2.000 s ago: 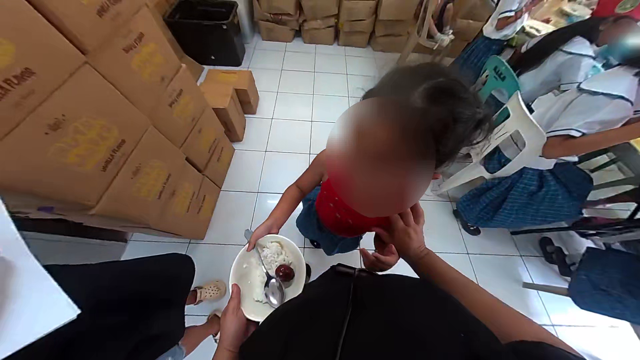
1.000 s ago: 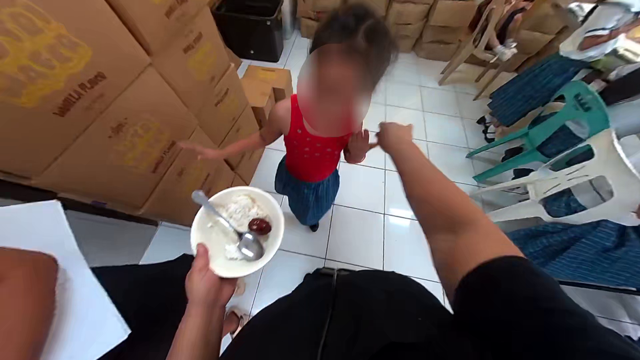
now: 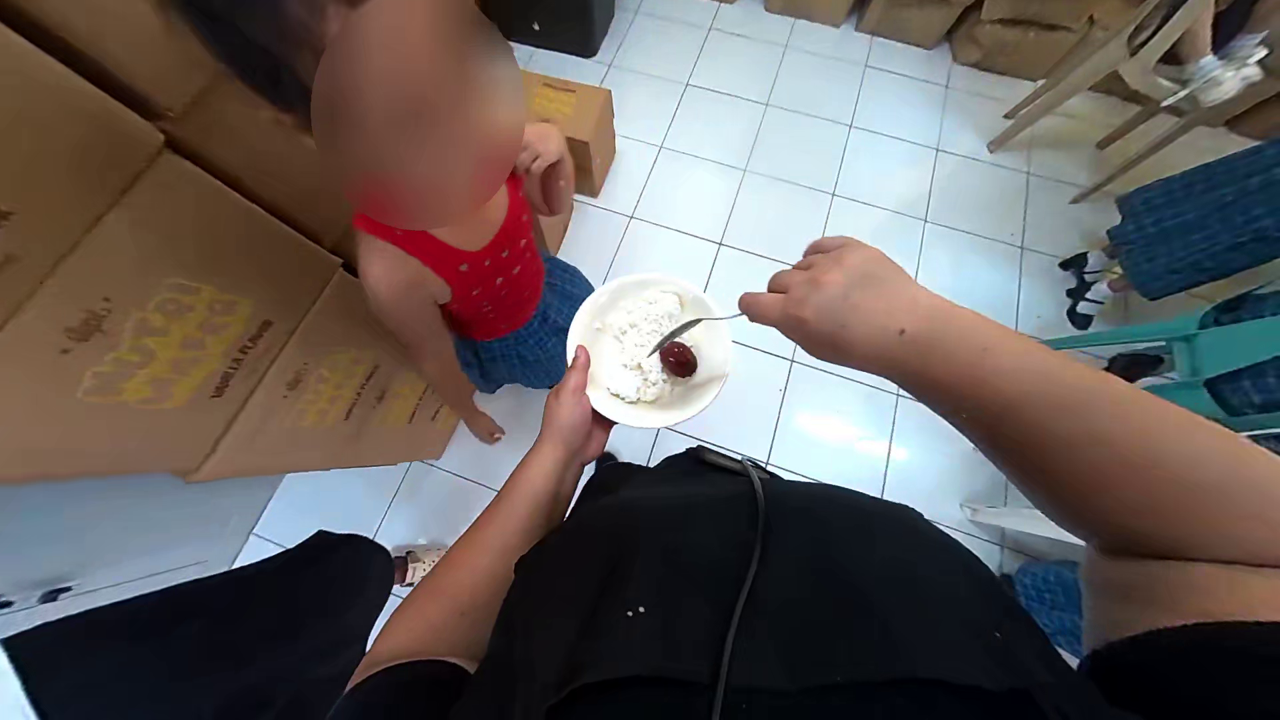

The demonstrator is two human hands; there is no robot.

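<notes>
My left hand [image 3: 577,412] grips the near left rim of a white bowl [image 3: 700,395], its thumb over the edge. White rice [image 3: 640,335] fills the bowl's middle, and a dark red, glossy piece of food [image 3: 678,360] lies at the right of the rice. My right hand [image 3: 830,300], to the right of the bowl, pinches the handle end of a metal spoon [image 3: 690,327]. The spoon's tip rests at the rice, just above the red piece; the underside of my right hand is hidden.
A person in a red top [image 3: 490,275] stands just left of the bowl. Stacked cardboard boxes [image 3: 190,330] line the left side. A small carton [image 3: 575,120] and a black bin [image 3: 550,20] are beyond. A green chair [image 3: 1190,360] stands at the right, on tiled floor [image 3: 790,210].
My right hand has left the person's hand and taken hold of the spoon. The person in red has moved left of the bowl. The sheet of paper at the left is out of view.
</notes>
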